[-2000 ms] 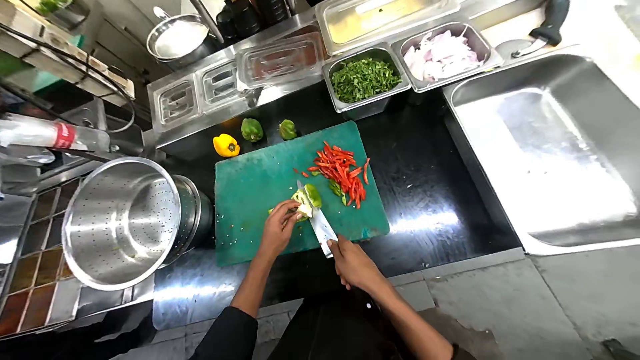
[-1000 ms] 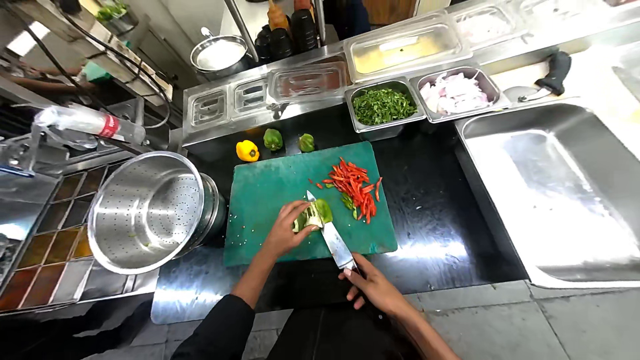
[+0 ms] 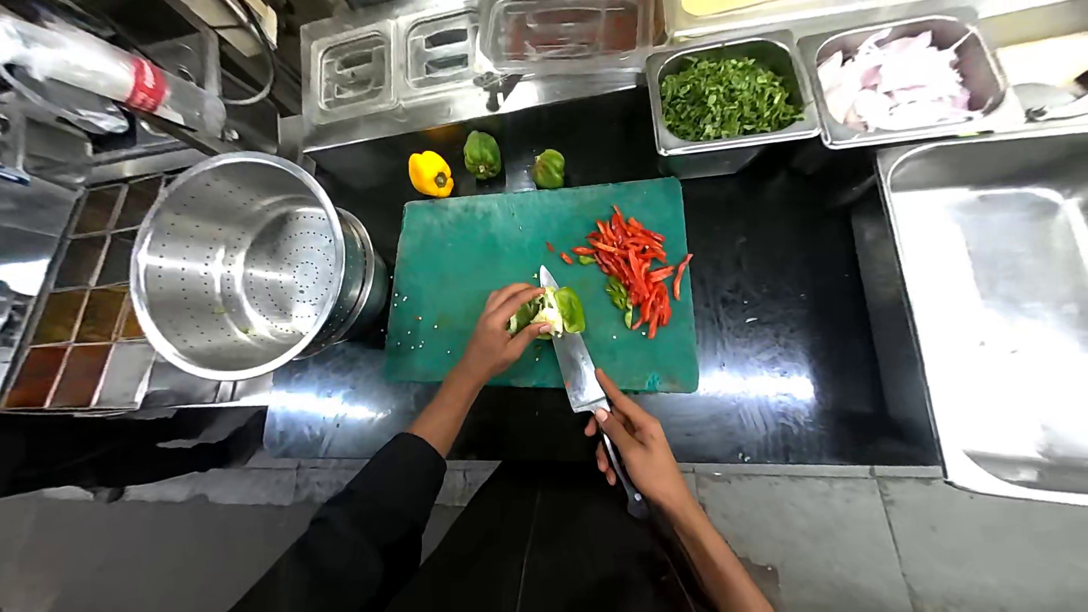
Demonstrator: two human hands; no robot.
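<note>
My left hand [image 3: 505, 331] holds an opened green bell pepper [image 3: 568, 309], its pale core and seeds showing, over the green cutting board [image 3: 476, 246]. With my right hand [image 3: 636, 442] I grip a chef's knife [image 3: 578, 365] by its dark handle; the blade lies slanted on the board, its upper part beside and partly behind the pepper. Sliced red pepper strips [image 3: 633, 263] form a pile at the board's right, with a few green pieces [image 3: 618, 293] among them. Small seeds are scattered over the board's left part.
Beyond the board sit a yellow bell pepper [image 3: 431, 174] and two green ones [image 3: 482, 155]. A perforated steel pot [image 3: 242, 263] stands at left. Steel pans of chopped greens [image 3: 727, 98] and sliced onion [image 3: 905, 81] are behind. A steel sink [image 3: 1003, 314] lies at right.
The pepper was near the blade two seconds ago too, held in my left hand. My right hand's fingers, more spread on the handle a second ago, now wrap it more closely. The view has shifted.
</note>
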